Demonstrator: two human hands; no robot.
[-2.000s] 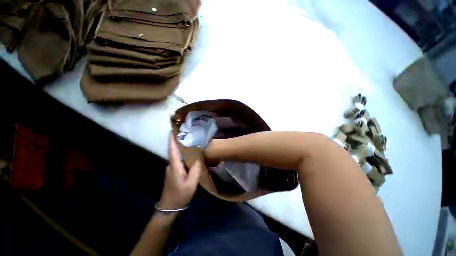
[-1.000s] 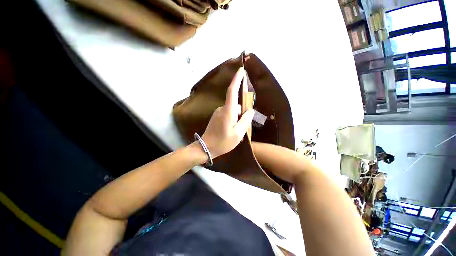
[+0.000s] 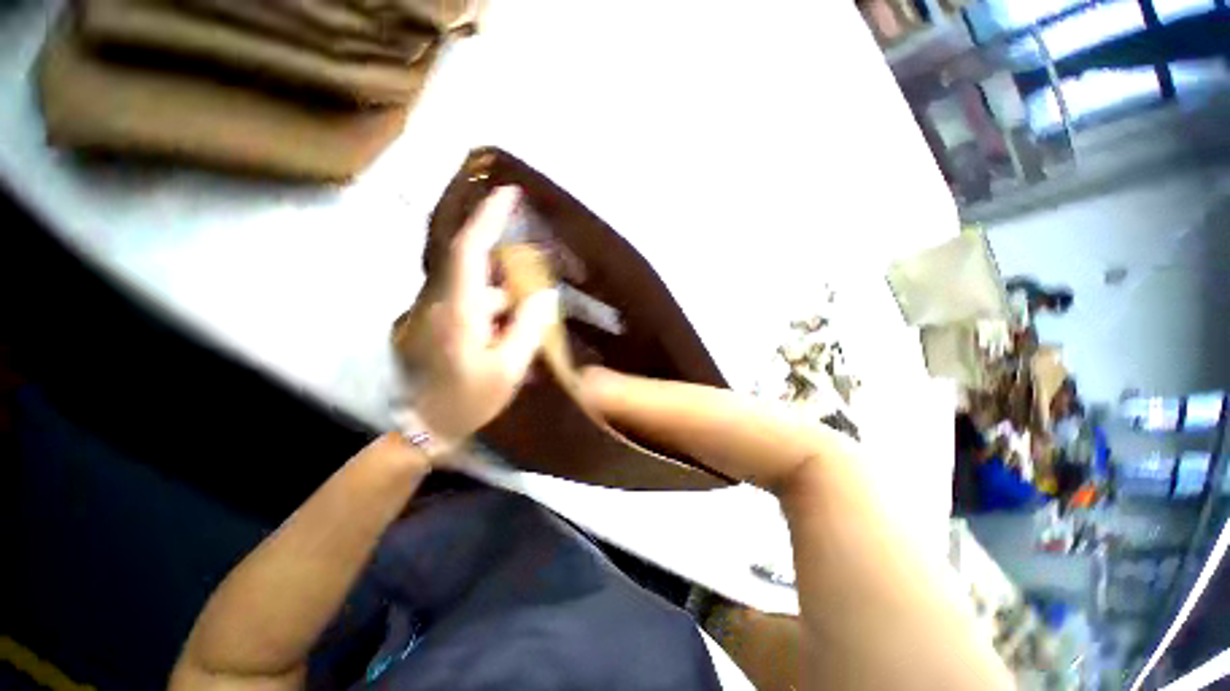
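The brown tote bag point(image 3: 621, 459) stands open-mouthed on the white table in front of me. My left hand point(image 3: 472, 331) is blurred and grips the bag's near rim, thumb and fingers on either side of the panel. My right forearm goes into the bag mouth. My right hand is hidden inside, so its fingers cannot be seen. Some white paper point(image 3: 590, 311) shows inside the bag, near my left fingertips.
A pile of brown bags point(image 3: 202, 115) lies at the upper left. Khaki strap bundles point(image 3: 816, 365) lie right of the bag on the white table point(image 3: 728, 149). Two pale bags point(image 3: 948, 280) stand at the far edge. Shelves and blurred clutter are behind.
The view has swung and tilted. My left hand has moved along the near rim and now pinches it. The paper seen earlier in the bag mouth is now mostly hidden. My right arm stays inside.
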